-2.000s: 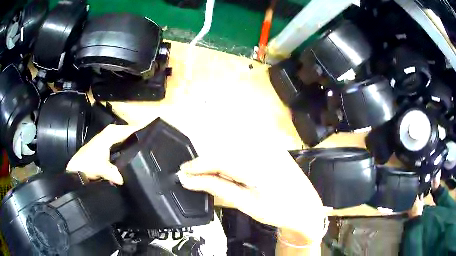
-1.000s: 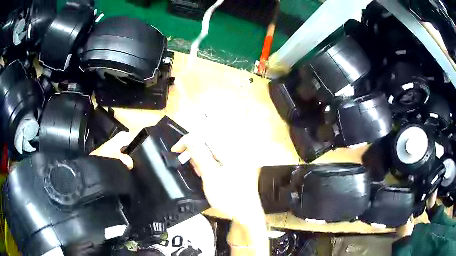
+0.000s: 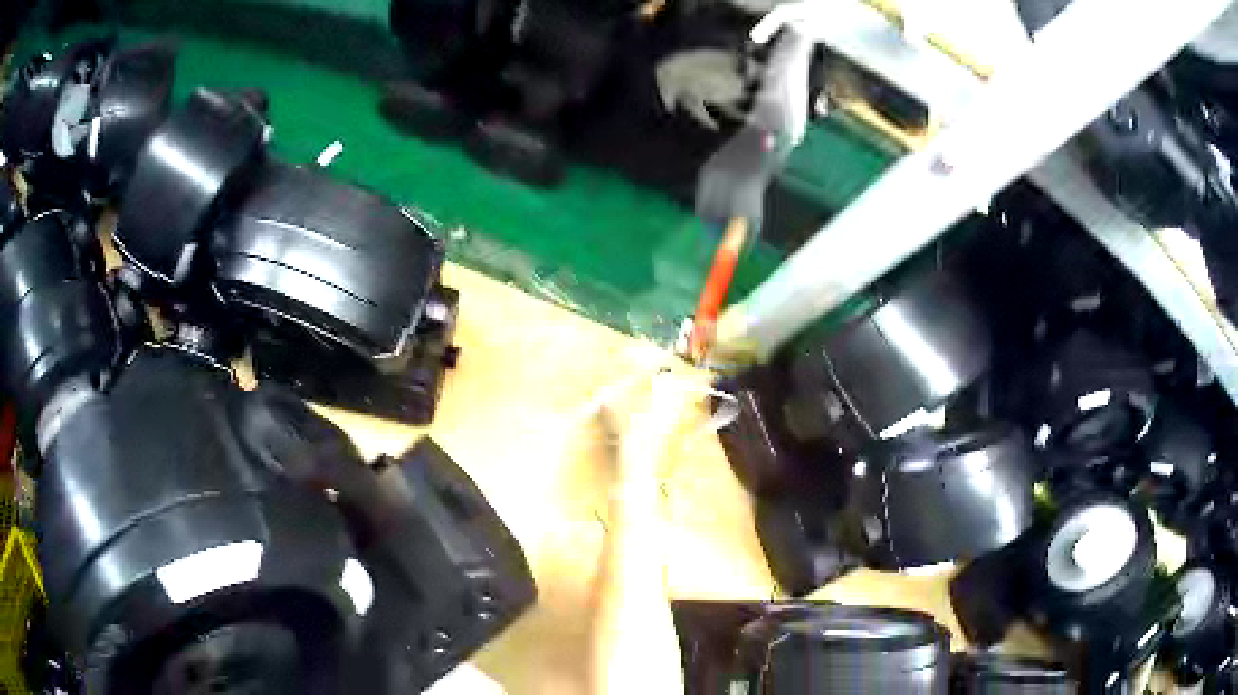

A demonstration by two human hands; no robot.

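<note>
A glossy black fan unit (image 3: 149, 509) lies at the lower left, large and close. Its boxy black base (image 3: 469, 550) points right, with small round features along its lower face. My right hand (image 3: 663, 407) reaches forward over the tan board, overexposed and blurred. Its fingers are near the lower end of an orange-red stick (image 3: 714, 296) beside the pale metal post. Whether they touch or hold anything cannot be told. I cannot make out my left hand.
Several black fan units (image 3: 326, 258) stand along the left. More fans (image 3: 957, 496) crowd the right side, and another (image 3: 849, 659) lies at the bottom edge. The pale metal post (image 3: 937, 177) slants across the upper right. A green strip (image 3: 543, 231) runs behind the board (image 3: 543, 367).
My right hand has left the fan's base and moved forward to the orange-red stick. The fan unit has turned and looks nearer. My left hand no longer shows. The view has tilted up.
</note>
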